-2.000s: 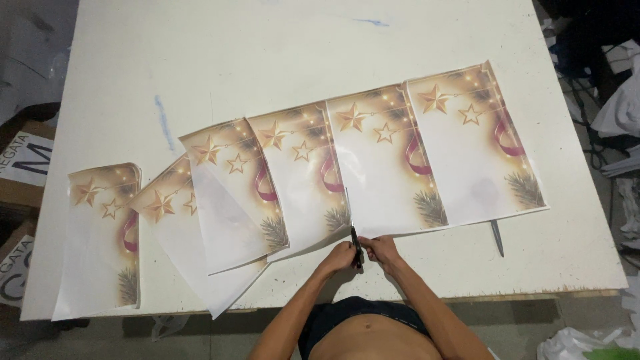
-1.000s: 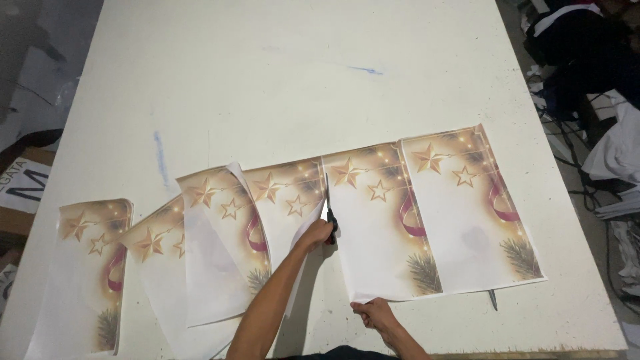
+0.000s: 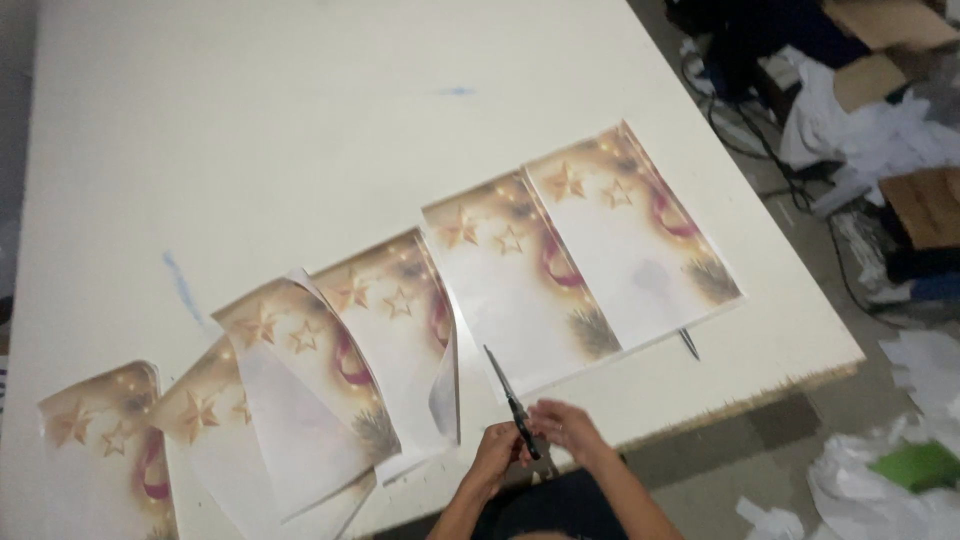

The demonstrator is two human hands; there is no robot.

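Note:
Scissors with black handles (image 3: 517, 409) point up and left over the front edge of the table, their blades near the lower corner of a printed sheet. My left hand (image 3: 501, 454) is closed around the handles. My right hand (image 3: 566, 429) is beside them, fingers spread; whether it touches the handles is unclear. Two neighbouring sheets with gold stars, a red ribbon and fir twigs lie at the right, one in the middle (image 3: 517, 277) and one farther right (image 3: 630, 225). Left of a narrow gap is another star-printed sheet (image 3: 390, 330) with a curled right edge.
More printed sheets overlap on the white table (image 3: 300, 150), with a separate one (image 3: 97, 450) at far left. A pointed metal object (image 3: 688, 343) sticks out from beneath the right sheet. Cables, cardboard and crumpled white material (image 3: 855, 465) lie on the floor at right.
My left hand has come back toward my body with the scissors; my right hand has left the sheet's lower edge. A gap now parts two sheets that met at the top. The view has turned.

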